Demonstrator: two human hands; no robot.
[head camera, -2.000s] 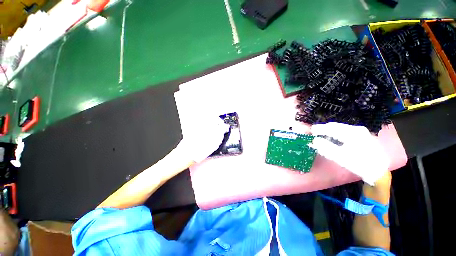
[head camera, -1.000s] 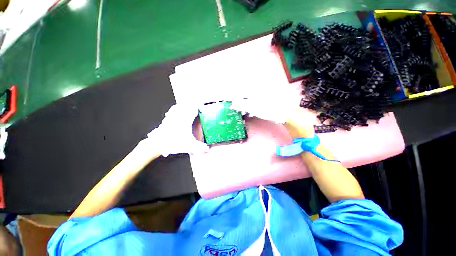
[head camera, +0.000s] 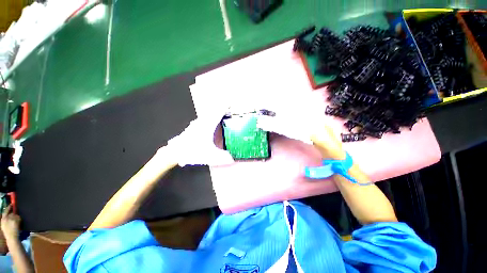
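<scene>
A green circuit board (head camera: 246, 139) sits in a black housing (head camera: 268, 151) over the pink foam mat (head camera: 261, 184). My left hand (head camera: 200, 139), in a white glove, holds the unit at its left side. My right hand (head camera: 285, 118), also gloved, is at the unit's top right corner, with a small black strip (head camera: 266, 112) at its fingertips along the top edge. Glare on the gloves hides the exact finger grip. A blue wrist strap (head camera: 330, 167) is on my right wrist.
A heap of black comb-like parts (head camera: 374, 80) lies at the right of the mat, beside a yellow-edged bin (head camera: 446, 69). The green belt (head camera: 160, 37) runs behind, with a black case (head camera: 259, 8) at the top. A red-edged unit (head camera: 18, 120) and another person's hand (head camera: 9, 224) are at the left.
The circuit board has moved from the right of the mat into the black housing. My right hand has moved left to the unit. In the last second both hands have stayed around it.
</scene>
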